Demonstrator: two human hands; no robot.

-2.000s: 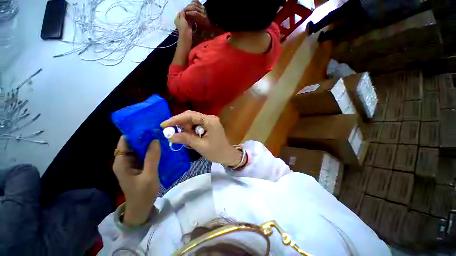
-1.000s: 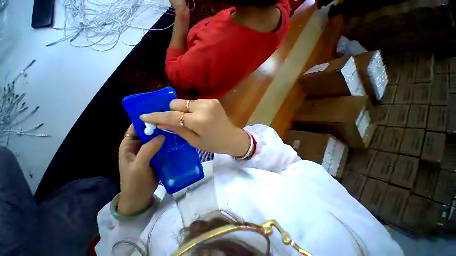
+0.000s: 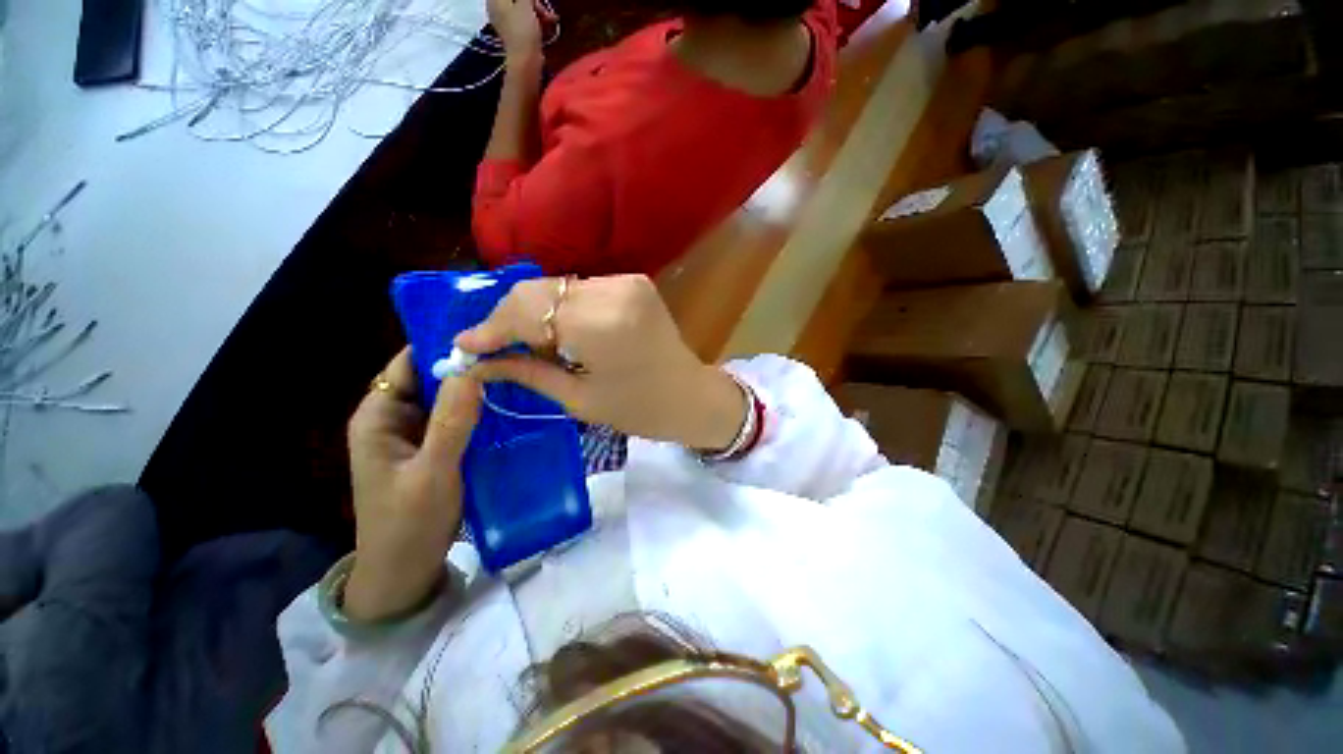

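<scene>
A bright blue tray [image 3: 527,494] is tilted in front of me, above my lap. My left hand [image 3: 405,479] holds its left side, with the thumb on the tray's face. White earbuds [image 3: 452,363] lie at the upper part of the tray, by my left thumb tip. My right hand [image 3: 611,358] reaches over the tray from the right and pinches the earbuds between thumb and fingertips. A thin white cord [image 3: 516,411] curves below my right fingers across the tray. The tray's middle right part is hidden behind my right hand.
A white table [image 3: 177,221] at the left holds tangled white cables [image 3: 280,67], more cable ends and a black phone [image 3: 108,40]. A person in red [image 3: 648,148] sits ahead. Cartons [image 3: 957,346] stand on the right. Another person's dark clothing is at lower left.
The tray has turned more upright in the picture than two seconds ago. My right hand has brought the earbuds down onto the tray's upper part and now pinches them beside my left thumb.
</scene>
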